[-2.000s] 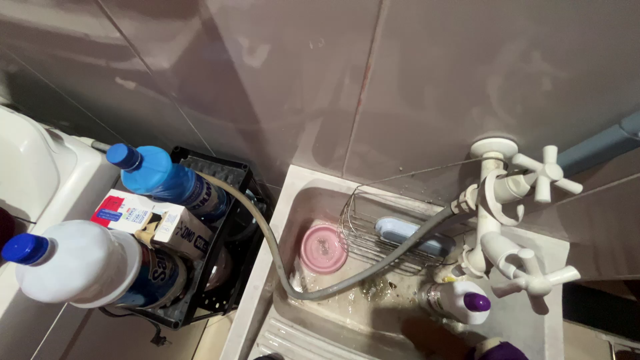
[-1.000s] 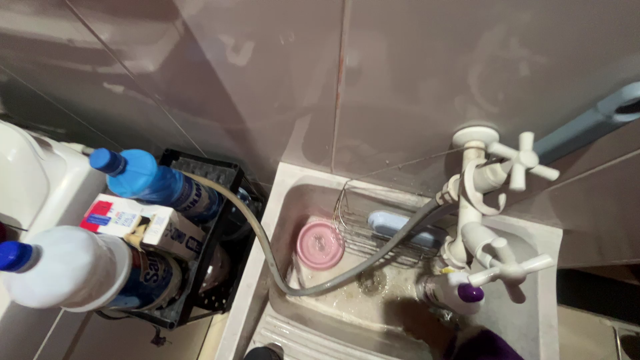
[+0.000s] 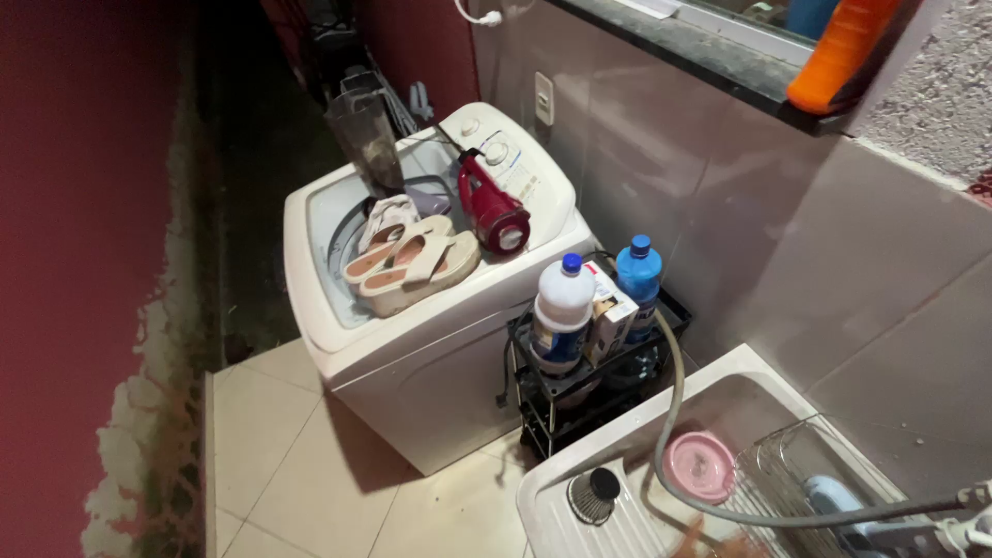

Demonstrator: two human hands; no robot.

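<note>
What looks like my right hand shows as a blurred, skin-toned shape at the bottom edge, low in the laundry sink; its grip cannot be made out. My left hand is out of view. Beside that shape lie a round pink plastic dish and a wire rack holding a light blue object. A grey hose curves over the sink. On the ribbed washboard rests a pleated filter with a black end.
A black trolley bears a white bottle, a blue bottle and a carton. On the washing machine are sandals, a red handheld appliance and a clear container. A dark windowsill juts above.
The view has swung left, bringing in the washing machine and leaving the taps mostly out. The purple sleeve and purple-capped bottle at the sink are no longer seen.
</note>
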